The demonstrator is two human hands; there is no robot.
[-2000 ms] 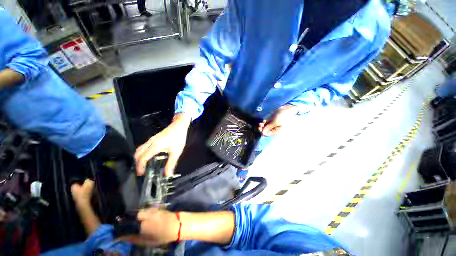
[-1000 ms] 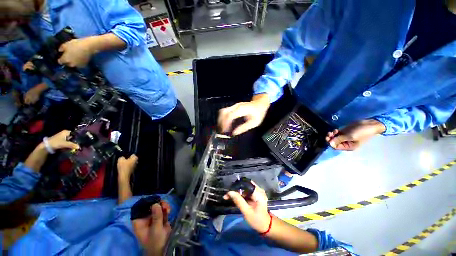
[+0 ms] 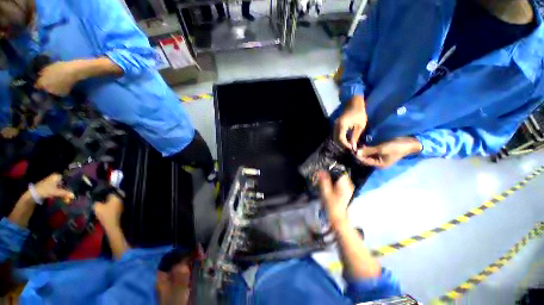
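Note:
A long, narrow pallet (image 3: 229,232) with silvery pins stands tilted in front of me. Its lower end is by my left hand (image 3: 174,283), which is blurred at the bottom of the picture with a dark lump at its fingers; its grip is unclear. My right hand (image 3: 336,193) is blurred and reaches over the near edge of a small black parts tray (image 3: 319,161). A dark lump shows between its fingers; whether it is held is unclear. The person opposite has both hands (image 3: 361,146) together above the tray, fingertips touching something tiny.
A large black bin (image 3: 256,140) stands beyond the pallet. At left, other people's hands (image 3: 110,211) work over dark pallets and a red-lined bin (image 3: 89,244). A person in blue stands behind them (image 3: 143,101). Striped tape (image 3: 417,235) marks the floor at right.
My right hand has moved from beside the pallet, up and right to the parts tray. The opposite person's hand has left the pallet's top and joined their other hand over the tray.

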